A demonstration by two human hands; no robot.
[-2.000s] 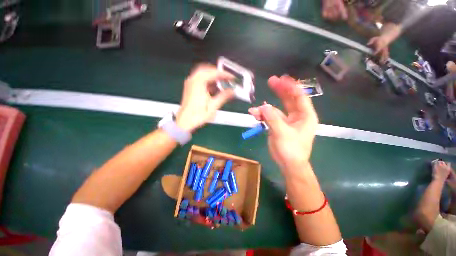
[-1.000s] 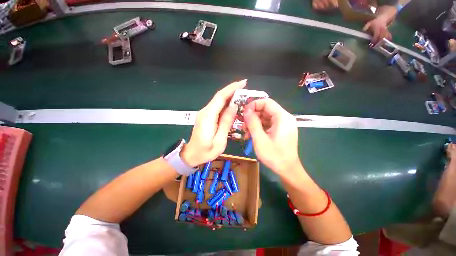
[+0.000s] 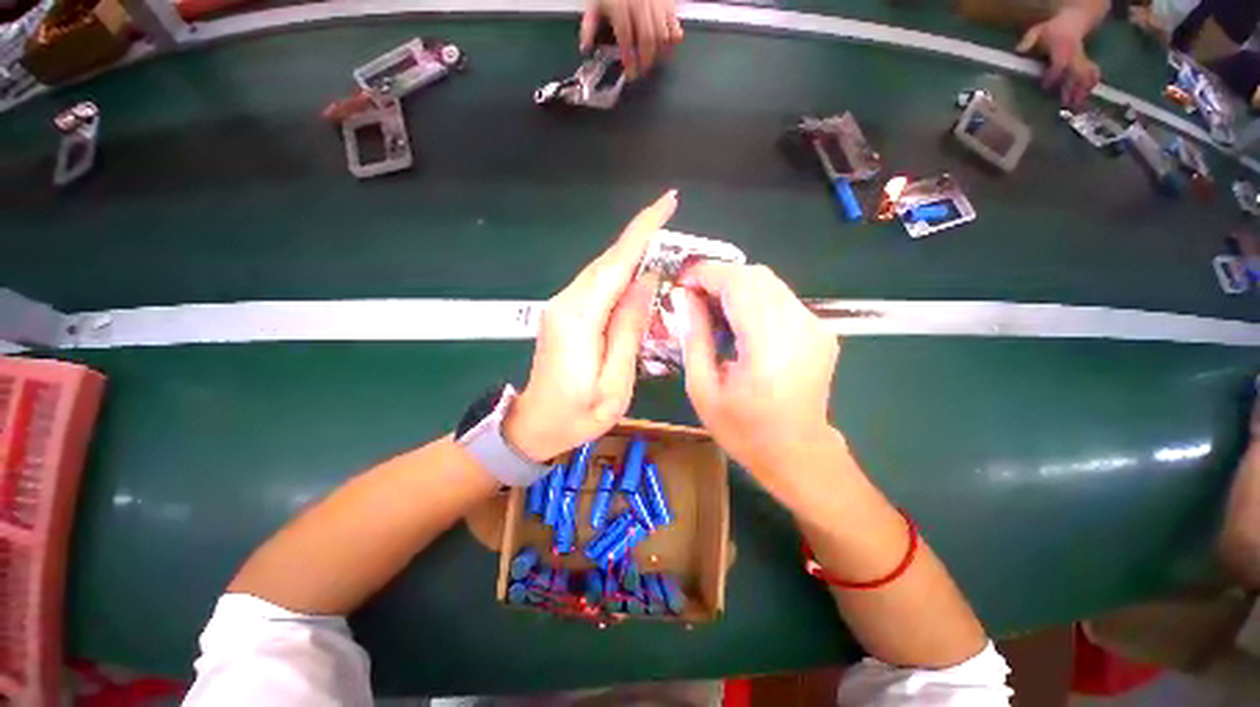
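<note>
A device housing (image 3: pixel 698 250) with a whitish frame is held between my two hands, above the pale metal rail. My left hand (image 3: pixel 587 352) holds it from the left side, with the fingers extended. My right hand (image 3: pixel 760 352) has its fingertips at the inner parts of the housing. The blue cell seen at the housing before is hidden behind my right hand. Below my hands, an open cardboard box (image 3: pixel 705 532) holds several blue cells (image 3: pixel 565 519) with thin red and dark wires.
The pale rail (image 3: pixel 318 322) crosses in front of me. Beyond it, the green belt carries several housings (image 3: pixel 376 138), one with a blue cell (image 3: pixel 847 199) beside it. Another person's hand (image 3: pixel 633 31) reaches onto the belt. A red-pink tray (image 3: pixel 49 511) stands at left.
My hands came together around the housing, and then stayed nearly in place. Belt housings shifted right. Another person's hand has come onto a housing at the top, and a housing with a blue cell has appeared at right.
</note>
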